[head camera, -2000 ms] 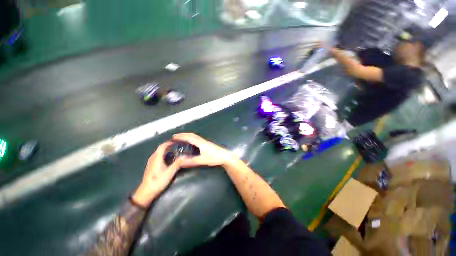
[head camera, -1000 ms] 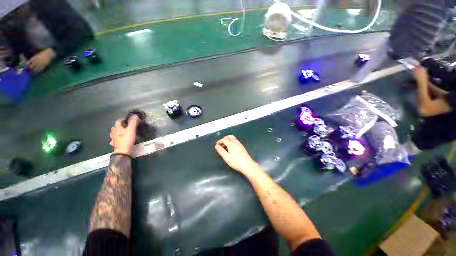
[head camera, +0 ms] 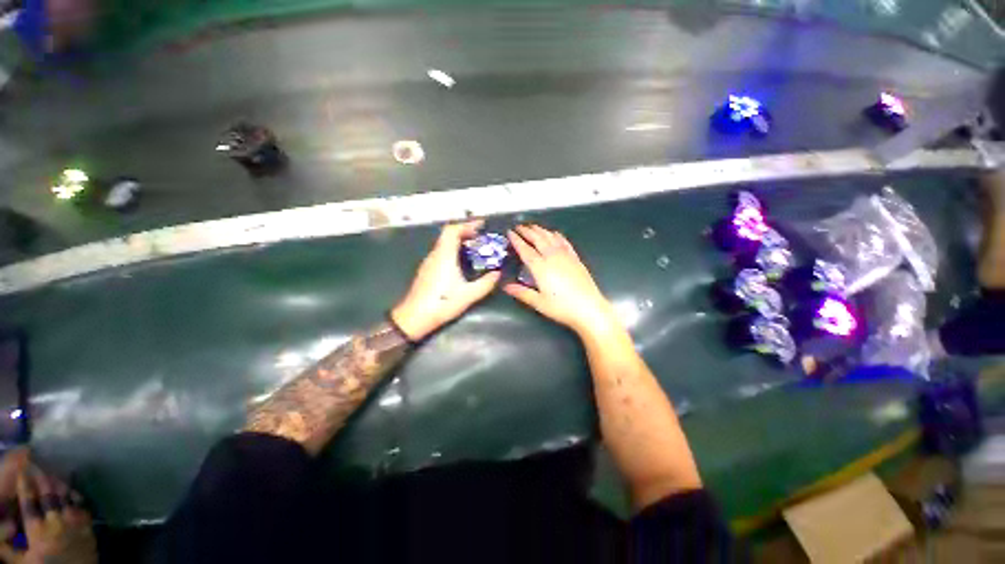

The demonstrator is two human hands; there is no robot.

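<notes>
A light unit [head camera: 486,252] with a whitish-blue round pattern on top is in my left hand [head camera: 438,289], above the green bench just in front of the white edge strip. My left fingers and thumb curl around its left side. My right hand [head camera: 557,275] is close to its right side, fingers bent. A small dark part shows under the right fingers, but it is blurred and I cannot tell what it is or whether the hand grips it.
A dark unit [head camera: 254,147], a pale ring-like part [head camera: 408,151] and several glowing units lie on the conveyor [head camera: 551,88]. Waiting units [head camera: 757,290] and clear bags [head camera: 893,275] are on the bench at right. Another person's hand [head camera: 44,512] is at lower left. A cardboard box [head camera: 851,522] is at lower right.
My left hand has come back from the conveyor and now holds a light unit over the bench. My right hand has moved beside it. A dark unit stands at left on the conveyor.
</notes>
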